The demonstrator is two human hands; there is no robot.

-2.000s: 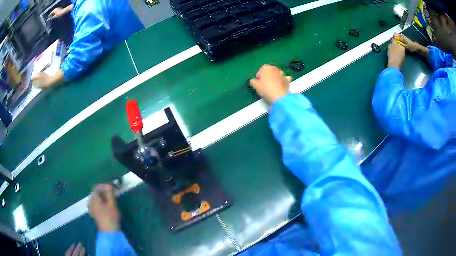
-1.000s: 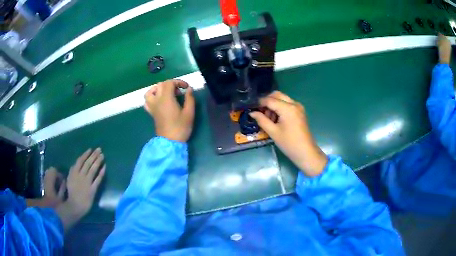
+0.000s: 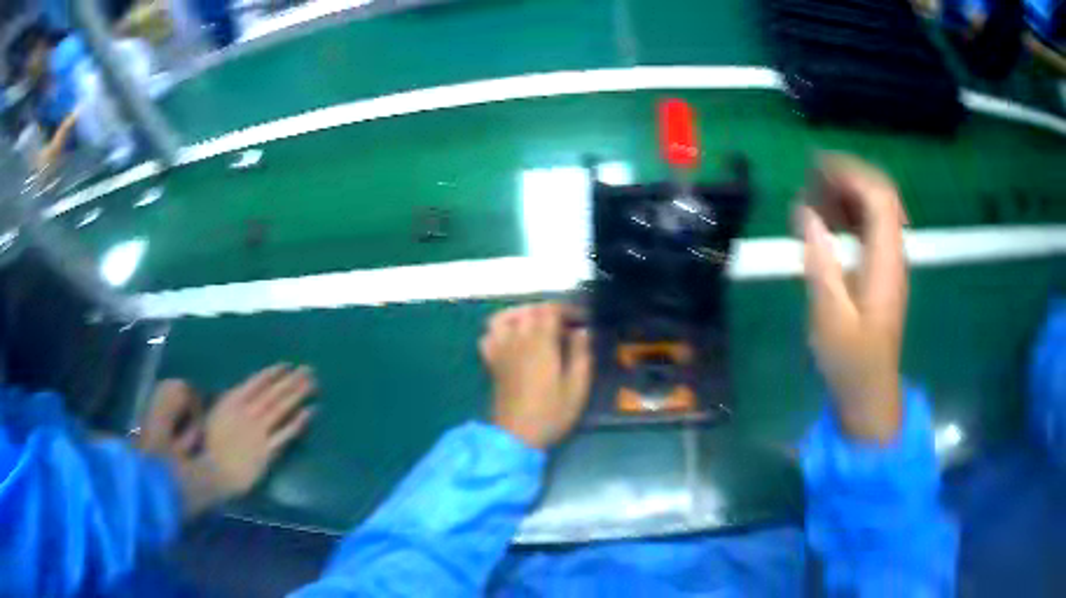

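The press fixture stands in front of me, blurred, with its red toggle handle upright. Its nest shows two orange pieces around a dark centre; I cannot tell if a black part sits there. My left hand is beside the fixture's left edge, fingers curled, with a dark spot at the fingertips that is too blurred to name. My right hand is raised to the right of the fixture, over the white strip, fingers curled; blur hides whether it holds anything.
Black trays lie across the line at the back right. A dark part and small pale pieces lie on the green belt to the left. Another person's hands rest on the surface at the left. A blue sleeve shows at the right edge.
My right hand has left the nest and moved up and right. My left hand is now lower, beside the base plate. The view has shifted, bringing the black trays into sight.
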